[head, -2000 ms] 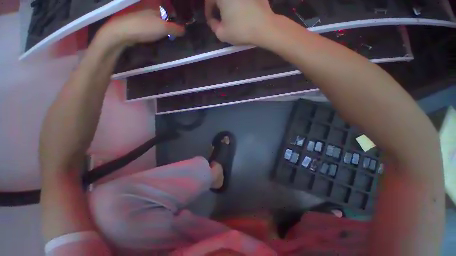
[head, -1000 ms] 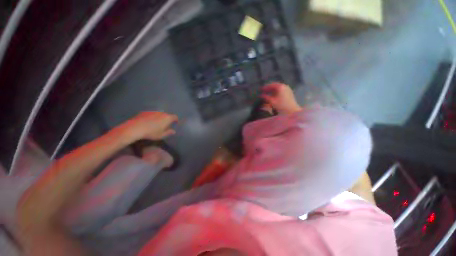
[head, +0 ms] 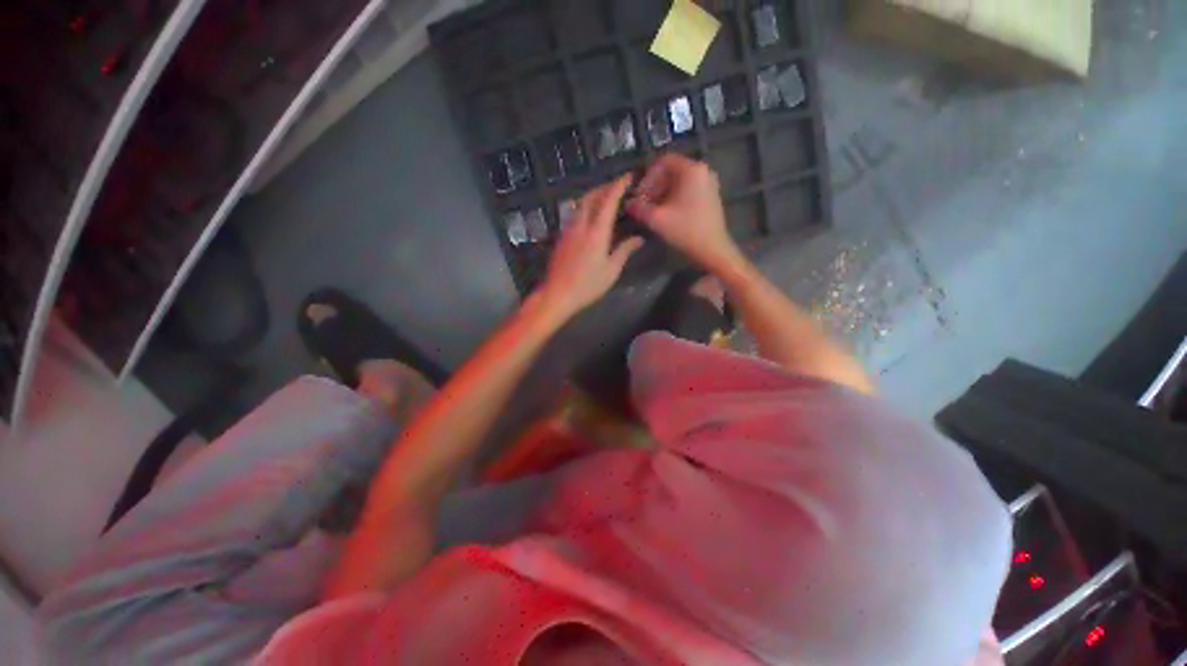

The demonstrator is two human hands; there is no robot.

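The dark compartment tray (head: 827, 169) lies on the floor in front of me. Small electronic devices (head: 672, 120) lie in several of its pockets, some with bright silvery faces. A yellow sticky note (head: 685, 37) lies at the tray's far side. My left hand (head: 588, 254) is over the near part of the tray, thumb apart from its fingers. My right hand (head: 686, 208) is beside it with bent fingers, and the fingertips of both hands nearly meet. A small dark spot shows between them; whether it is a held device is unclear.
Rack shelves with pale edges (head: 241, 182) curve along the left. A pale box (head: 989, 29) stands at the top right. Dark stacked pieces (head: 1080, 436) and shelves with red lights (head: 1028, 566) are at the lower right. My sandalled feet (head: 352, 332) are near the tray.
Two seconds ago both hands were at the rack shelf. The view has swung to the tray, and both hands have come together over its near pockets. My left hand has moved right since one second ago.
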